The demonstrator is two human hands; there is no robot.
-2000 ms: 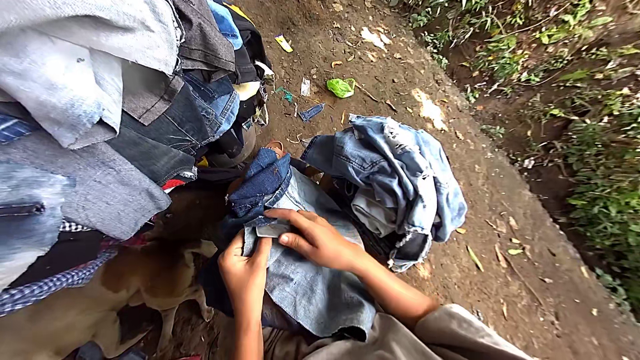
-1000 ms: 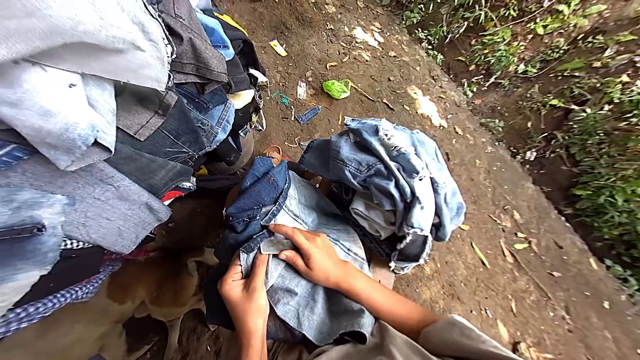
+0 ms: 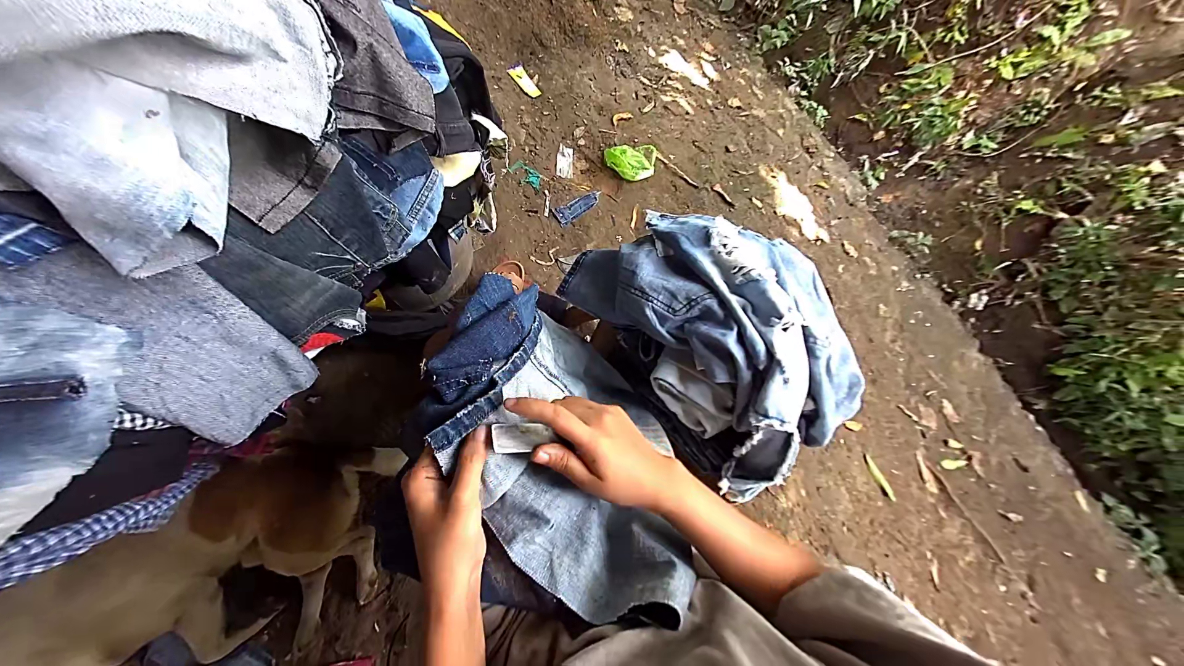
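Observation:
A piece of denim (image 3: 592, 527), pale blue inside with a dark folded seam, lies over my lap. My left hand (image 3: 450, 509) grips its edge near the seam, thumb on top. With thumb and forefinger, my right hand (image 3: 592, 449) holds a small flat whitish-grey piece (image 3: 523, 437), perhaps a blade or a tag, against the cloth just right of my left thumb. Darker blue denim (image 3: 486, 338) is bunched above the seam. To the right sits a heap of light blue, frayed denim (image 3: 740, 324).
A large pile of denim and other cloth (image 3: 176, 240) fills the left side. A brown and white dog (image 3: 268, 518) is below it. On the dirt ground (image 3: 916, 462) lie a green plastic bag (image 3: 631, 162), a denim scrap (image 3: 575, 208) and a yellow wrapper (image 3: 524, 80). Plants (image 3: 1119, 342) grow at the right.
My right hand has shifted slightly on the cloth, and the whitish-grey piece now shows more fully between the hands. The dog has moved a little.

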